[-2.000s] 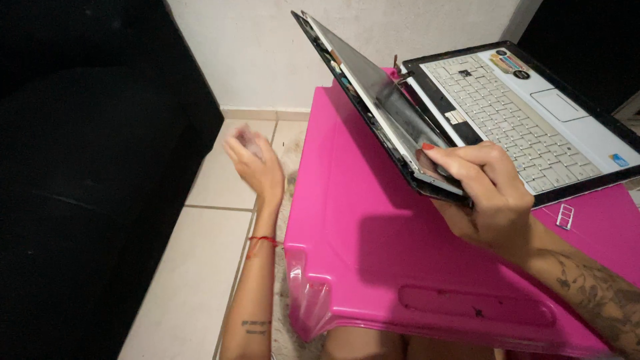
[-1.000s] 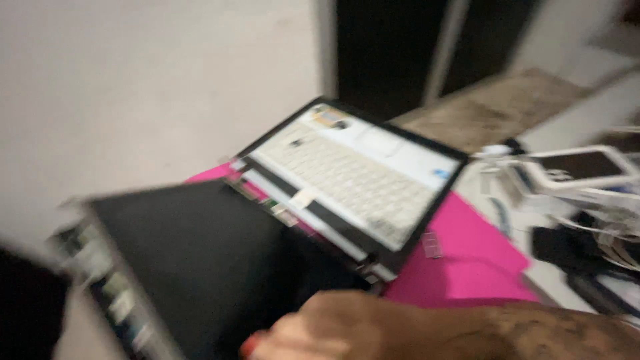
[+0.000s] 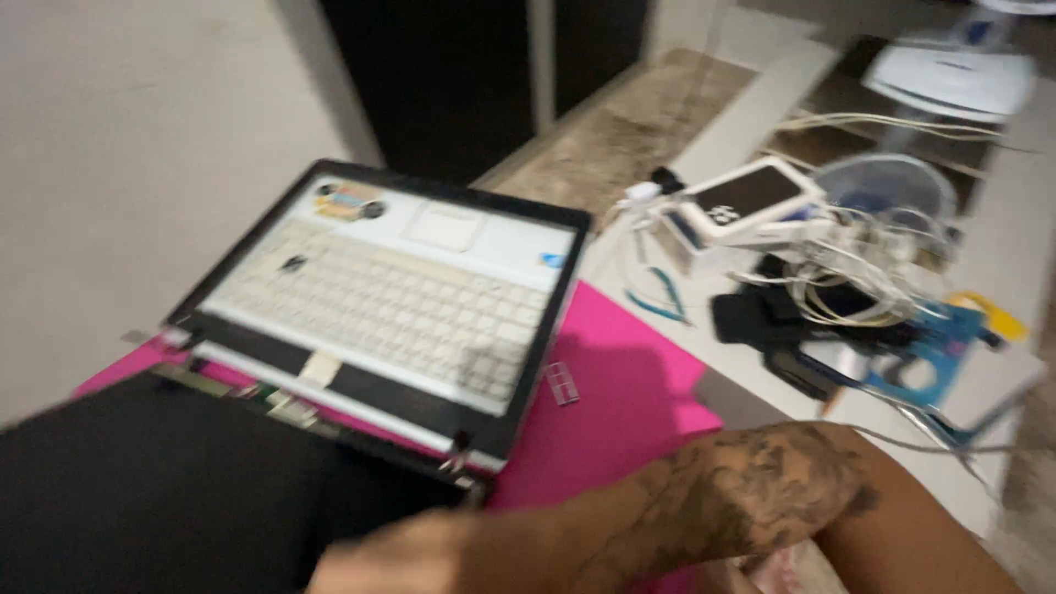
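Observation:
An open laptop, its white keyboard [image 3: 388, 305] facing up, lies on a pink plastic surface [image 3: 610, 355]. Its dark screen panel [image 3: 165, 478] spreads to the lower left, with exposed parts along the hinge edge. My right hand [image 3: 404, 553], blurred and cut by the bottom edge, is at the lower edge of that panel; its fingers are mostly hidden, so its grip is unclear. The tattooed forearm crosses the lower right. A small rectangular metal frame [image 3: 563, 384] rests on the pink surface beside the laptop. My left hand is out of view.
A white tabletop [image 3: 606, 256] at the right holds teal-handled pliers [image 3: 660, 297], a white-framed box [image 3: 751, 202], tangled white cables [image 3: 850, 280], a black item [image 3: 742, 318] and a clear round container [image 3: 891, 194]. A white fan base [image 3: 953, 78] stands farther back.
The view has swung right to the cluttered white table. My left hand, seen in the oldest frame, is no longer in view. The screen panel now lies lower and flatter than in that frame.

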